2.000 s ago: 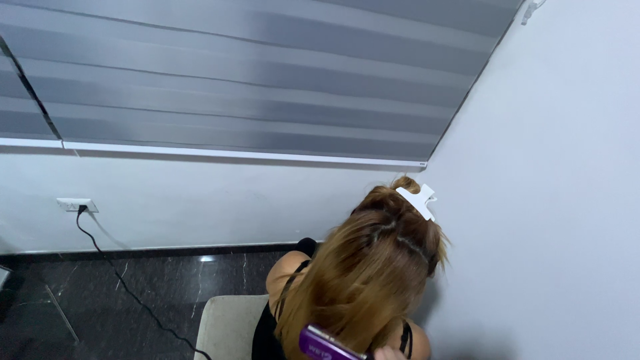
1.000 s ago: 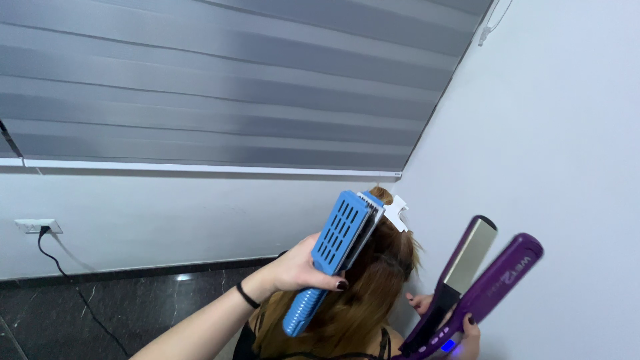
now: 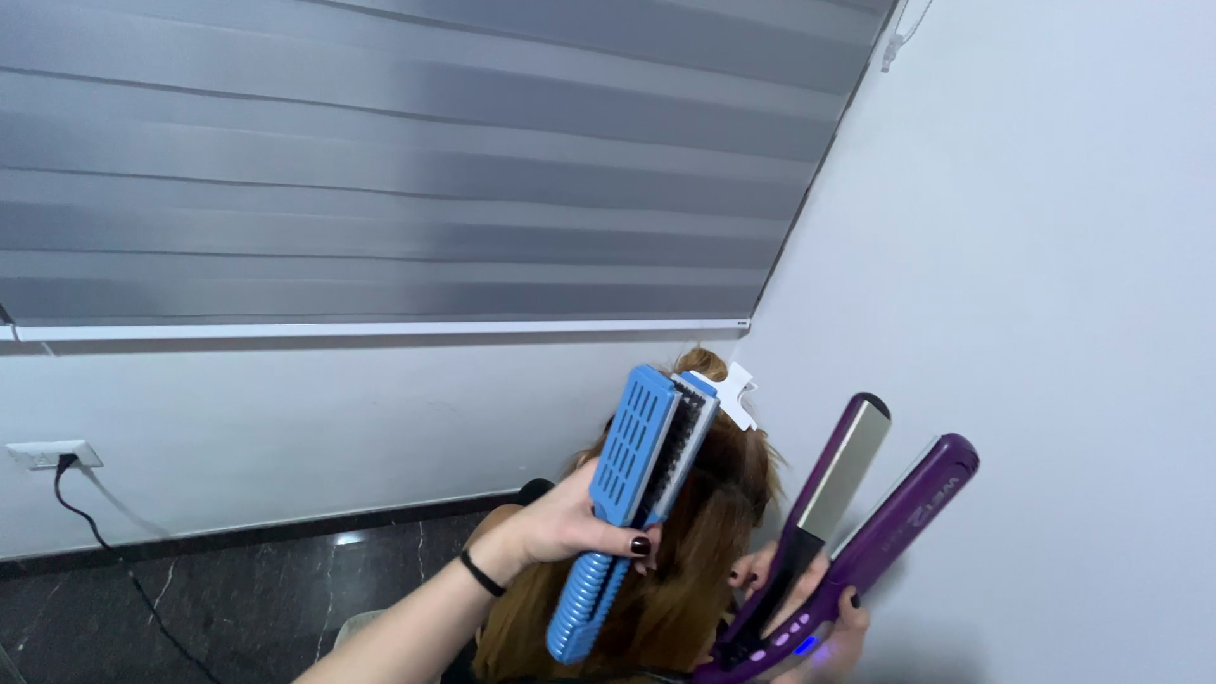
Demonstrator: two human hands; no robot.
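My left hand [image 3: 584, 522], with a black band at the wrist, grips a blue folding straightening brush [image 3: 635, 446] with bristles between its two arms. Beside it on the right, my right hand [image 3: 826, 617] holds a purple flat iron [image 3: 888, 532], its two plates spread apart and a blue light lit near the hinge. Both tools are above and in front of a seated person's long light-brown hair [image 3: 684, 579]. A white claw clip [image 3: 734, 392] holds hair up at the crown. The lower ends of the hair are out of view.
A grey striped blind [image 3: 408, 171] covers the window ahead. White wall [image 3: 1064, 285] stands close on the right. At the left, a black cord [image 3: 123, 570] runs from a wall socket [image 3: 38, 454] down over the dark marble floor [image 3: 275, 579]. Part of a light seat [image 3: 356, 627] shows.
Two seconds ago only the purple iron was low over the hair; the blue brush in my left hand came into view a second later. Since then both hands look much the same.
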